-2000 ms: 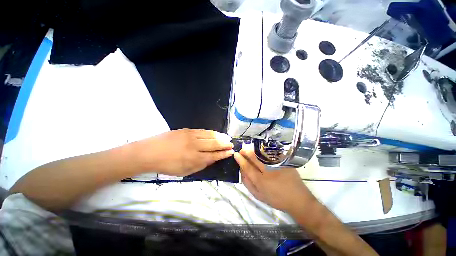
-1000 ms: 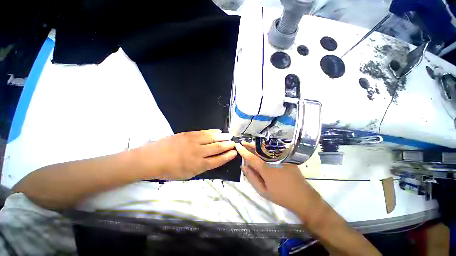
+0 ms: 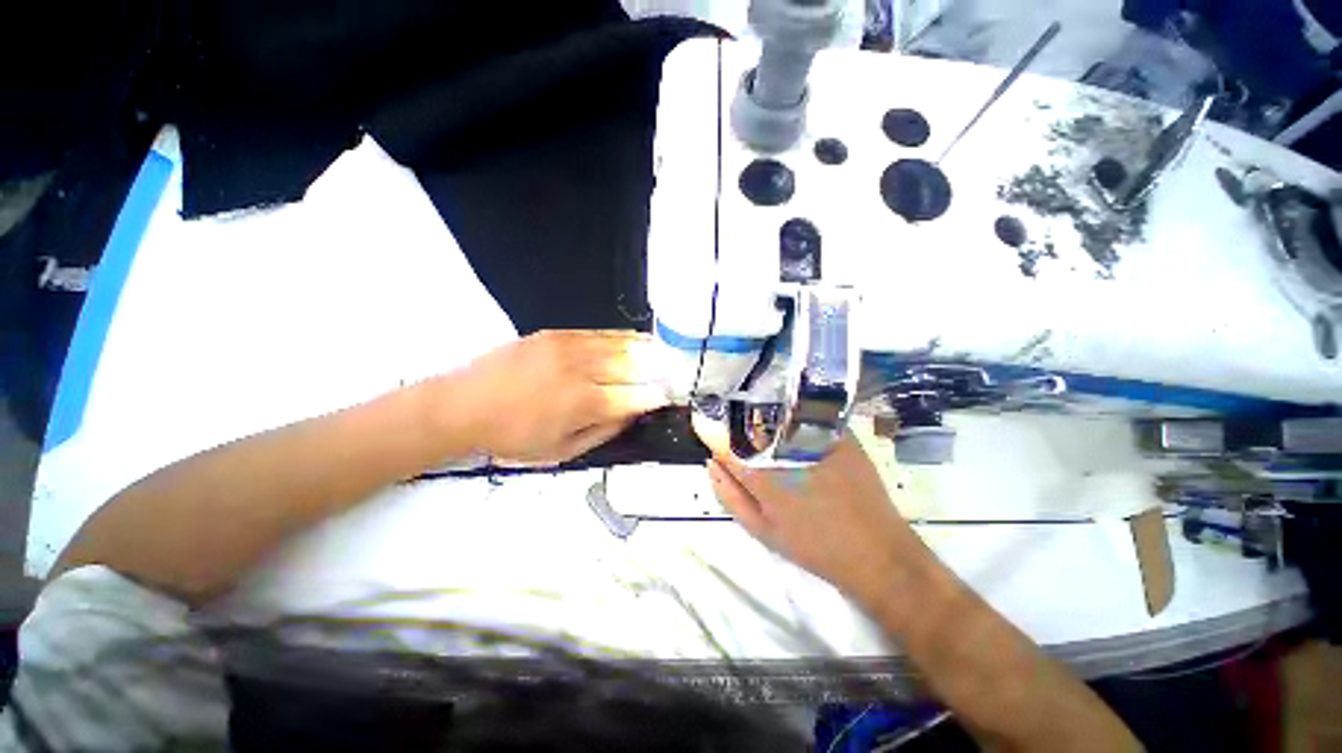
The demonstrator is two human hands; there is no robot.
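Observation:
A black fabric panel (image 3: pixel 508 221) lies on the white table left of the sewing machine (image 3: pixel 868 250), its near edge under my hands. My left hand (image 3: pixel 552 394) lies flat on the panel, fingers together and pointing at the needle area. My right hand (image 3: pixel 810 508) is on the near side of the needle area, its fingertips at the fabric edge and partly hidden behind the shiny curved metal guard (image 3: pixel 824 375). The needle and presser foot are hard to make out. Whether my right fingers pinch the cloth is hidden.
A white table (image 3: pixel 317 309) has a blue-taped left end (image 3: pixel 111 294). A pile of black cloth (image 3: pixel 265 74) fills the upper left. A brown tab (image 3: pixel 1152 562) lies on the table at the right. A metal plate edge (image 3: pixel 633 493) shows near the needle area.
The black panel's near edge has moved away from me, baring the table and plate edge below it. My left hand has moved slightly forward with it. The view has shifted and the machine appears further left.

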